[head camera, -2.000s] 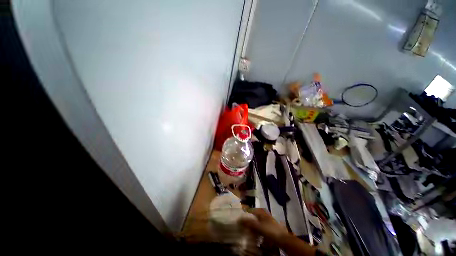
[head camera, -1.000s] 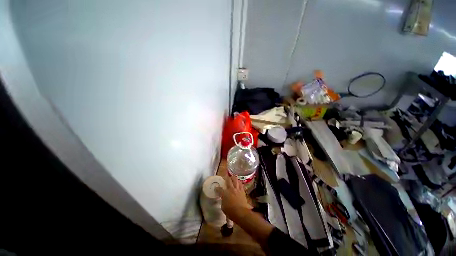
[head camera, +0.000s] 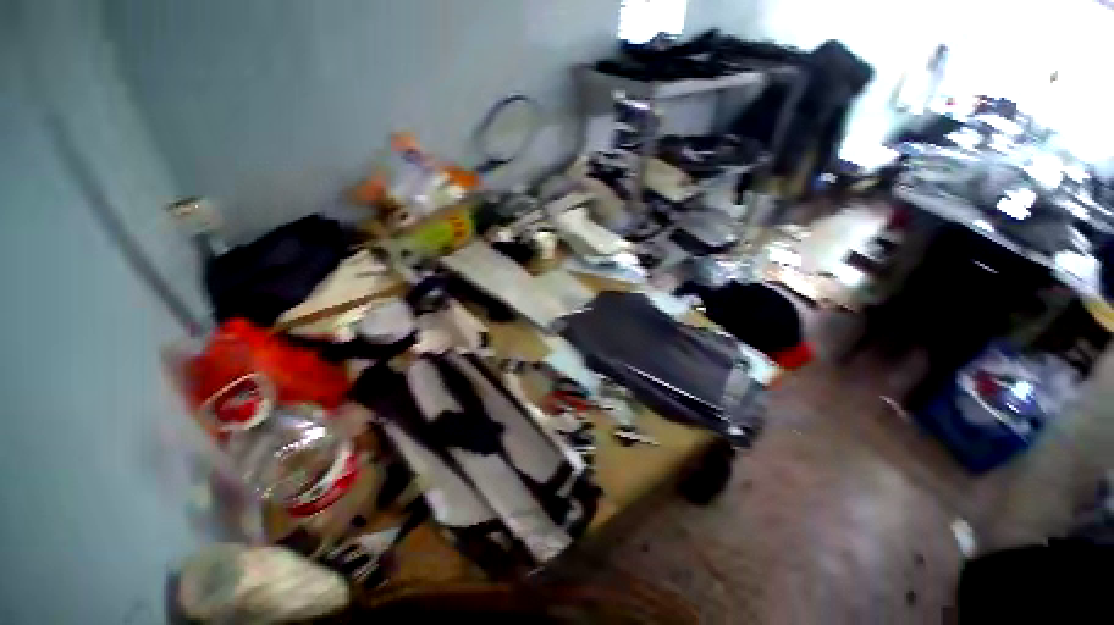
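No hand can be made out in this blurred view. Nearest in front of me, at the lower left, a cream-white mug or lidded cup (head camera: 257, 584) stands on the brown side table (head camera: 635, 479), cut off by the bottom edge. Just behind it is the large clear water bottle (head camera: 293, 458) with a red-white label and a loop handle on top. A crumpled red plastic bag (head camera: 275, 364) lies behind the bottle, against the wall.
Grey, white and black cut strips (head camera: 470, 440) and a dark grey fabric piece (head camera: 654, 348) cover the side table. A racket (head camera: 508, 130) leans at the wall. The floor (head camera: 782, 501) runs right, with a blue bin (head camera: 983, 421) under another table.
The view has swung right, so the bottle, cup and side table sit further left, and the floor and another table show. The hand that was at the cup is no longer visible.
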